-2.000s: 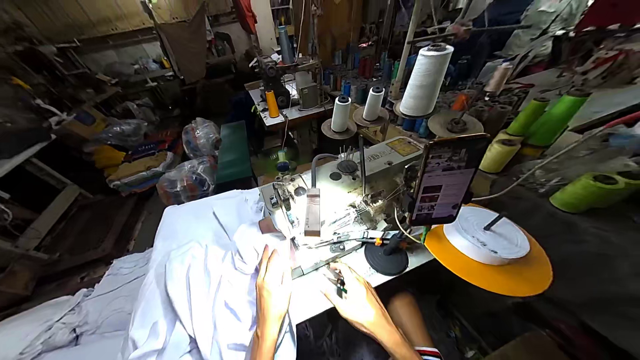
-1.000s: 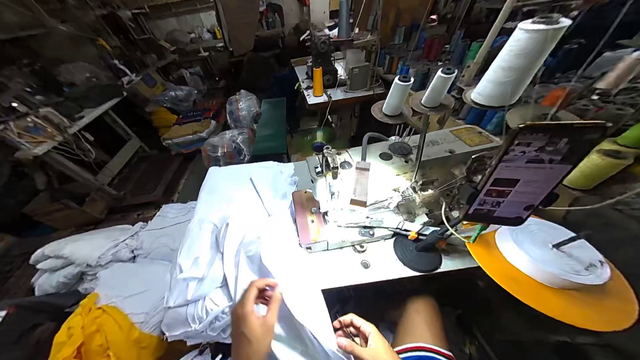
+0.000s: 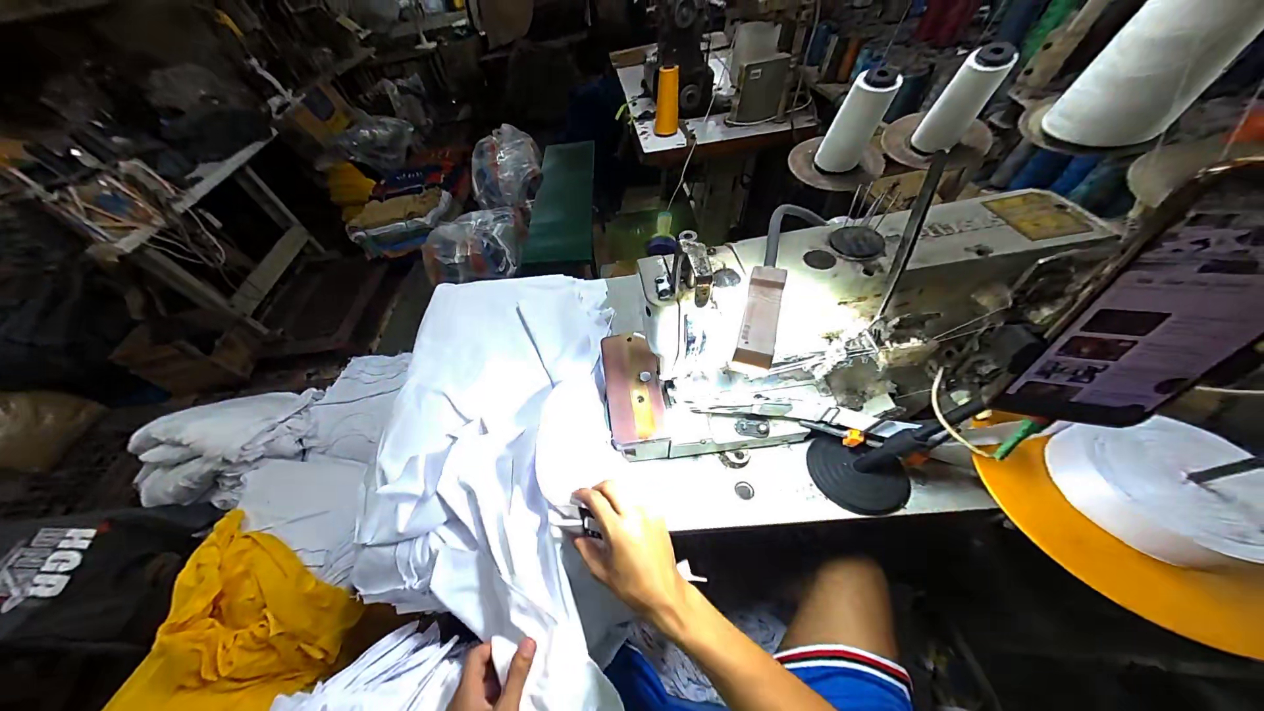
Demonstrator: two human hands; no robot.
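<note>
White fabric (image 3: 474, 395) lies bunched over the left part of the sewing machine table and hangs down its front edge. My left hand (image 3: 497, 676), low in the view, grips a hanging fold of it between thumb and fingers. Above and to the right, my right hand (image 3: 627, 543) is at the table's front edge, its fingertips on the cloth and a small dark object partly hidden in its curled fingers. The industrial sewing machine (image 3: 790, 296) stands just beyond, its lamp (image 3: 760, 316) lighting the needle area.
Thread cones (image 3: 859, 118) stand behind the machine. A phone (image 3: 1136, 306) on a round black base (image 3: 857, 474) and a white tape roll (image 3: 1155, 484) on an orange disc are at right. Folded white cloth (image 3: 237, 434) and yellow cloth (image 3: 237, 612) lie at left.
Both hands have moved from beside the needle area toward the table's front edge and the hanging cloth. The left hand now grips a lower fold. The view has swung left.
</note>
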